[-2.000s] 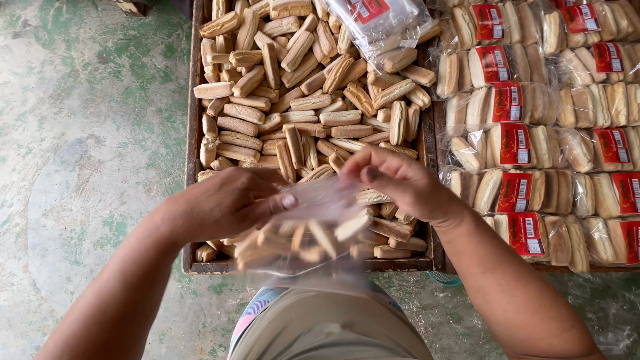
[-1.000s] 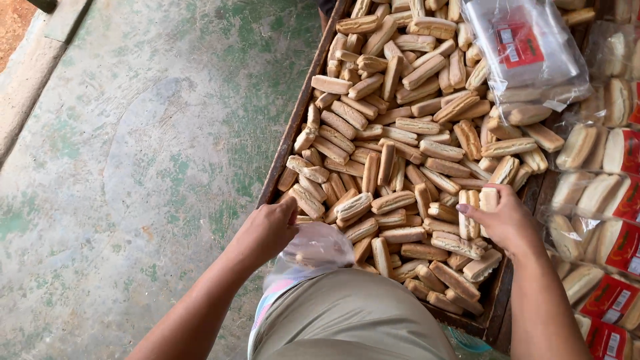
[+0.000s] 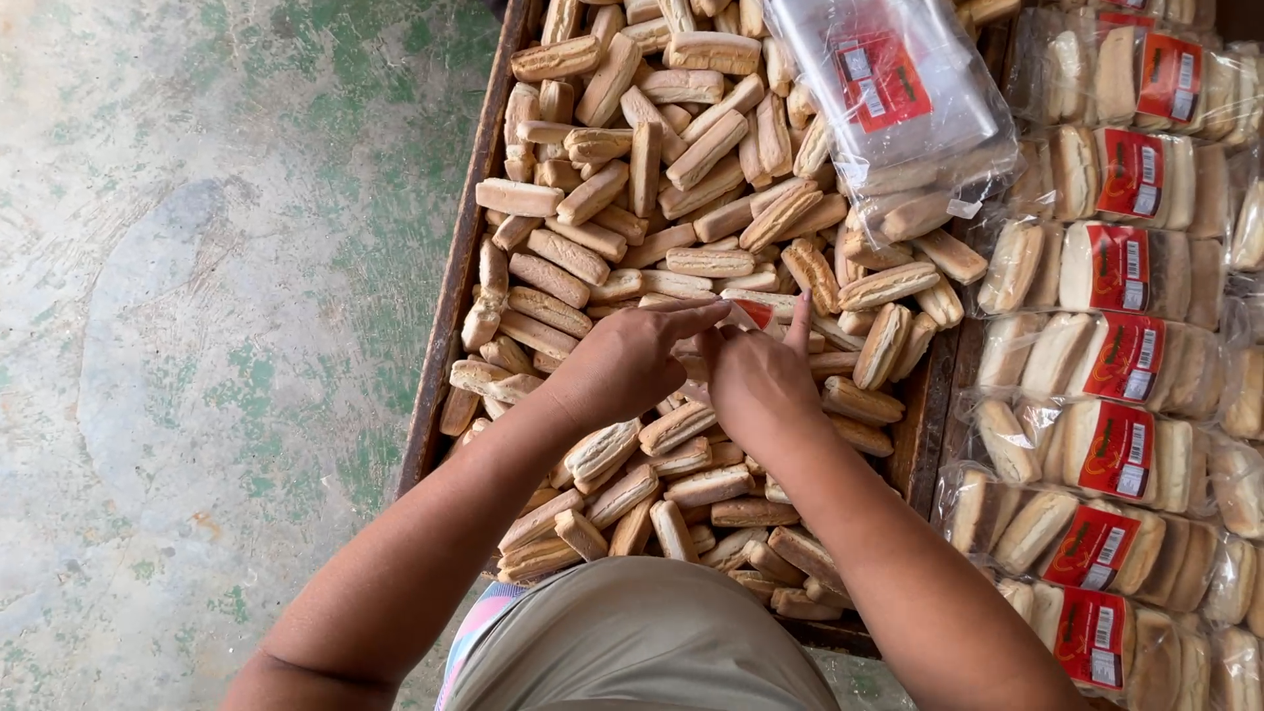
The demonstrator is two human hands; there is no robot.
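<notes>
Over a wooden tray point(image 3: 434, 370) heaped with finger-shaped biscuits point(image 3: 602, 459), my two hands meet near the middle. My left hand point(image 3: 632, 355) has its fingers bent, with the index finger pointing toward the right hand. My right hand point(image 3: 755, 380) lies against it, thumb and fingers gathered, one finger raised. Between and just beyond the fingers shows a small clear plastic bag with a red label point(image 3: 752, 312); most of it is hidden by the hands, and how each hand grips it is partly hidden.
A stack of clear plastic bags with red labels point(image 3: 884, 84) lies on the biscuits at the tray's upper right. Right of the tray, filled biscuit packs point(image 3: 1116, 360) with red labels lie in rows. A worn green and grey concrete floor point(image 3: 227, 346) extends on the left.
A second ago my hands were apart, the left at a plastic bag by the tray's edge and the right holding biscuits; now they are together over the tray's middle.
</notes>
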